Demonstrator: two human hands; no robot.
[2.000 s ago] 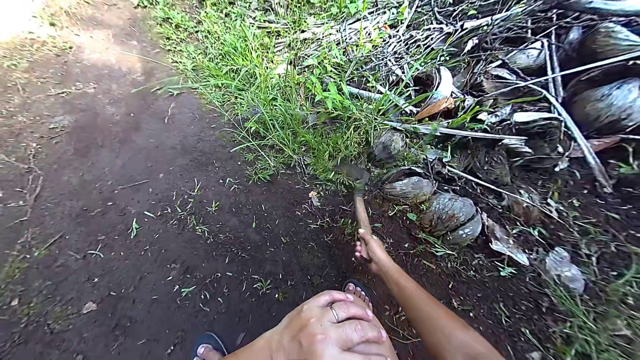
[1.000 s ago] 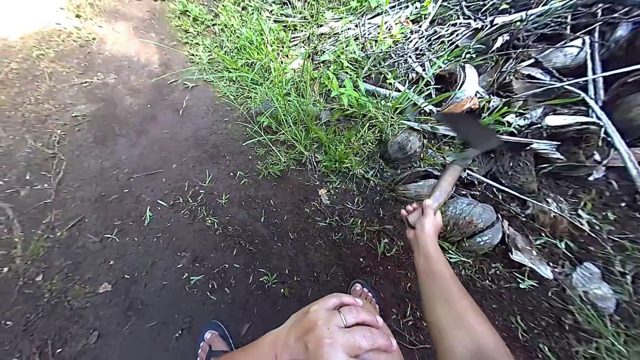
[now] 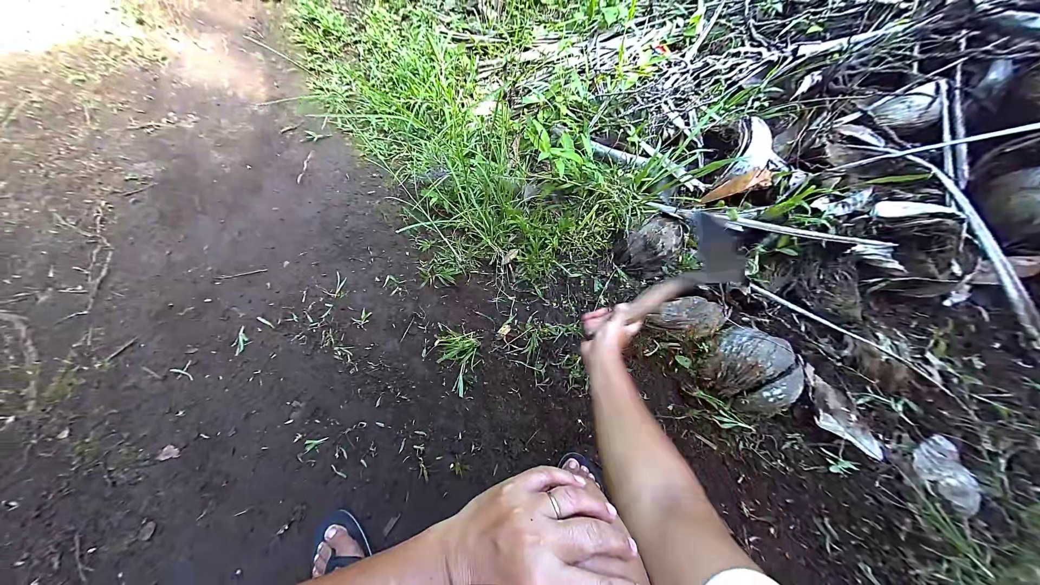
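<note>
My right hand (image 3: 609, 329) is closed around the wooden handle (image 3: 660, 299) of a short hoe-like tool. Its flat, dark metal blade (image 3: 719, 248), blurred by motion, is raised over the edge of the debris, beside old coconut husks (image 3: 751, 361). My left hand (image 3: 548, 524), with a ring on one finger, lies palm down on my knee at the bottom of the view and grasps no tool. Left of the tool, green grass (image 3: 520, 171) grows along the bare dirt, and a small tuft (image 3: 460, 349) stands below it.
Dry sticks and palm debris (image 3: 853, 49) fill the upper right, with more husks (image 3: 1016, 203) at the right edge. A crumpled clear plastic piece (image 3: 946, 475) lies lower right. A dark dirt path (image 3: 203, 325) runs along the left. My sandalled foot (image 3: 340, 540) stands on it.
Two seconds ago the tool's head was down at the soil by the grass edge; a second ago it was raised over the husks. It is still raised now, with the blade turned differently. My left hand has stayed put.
</note>
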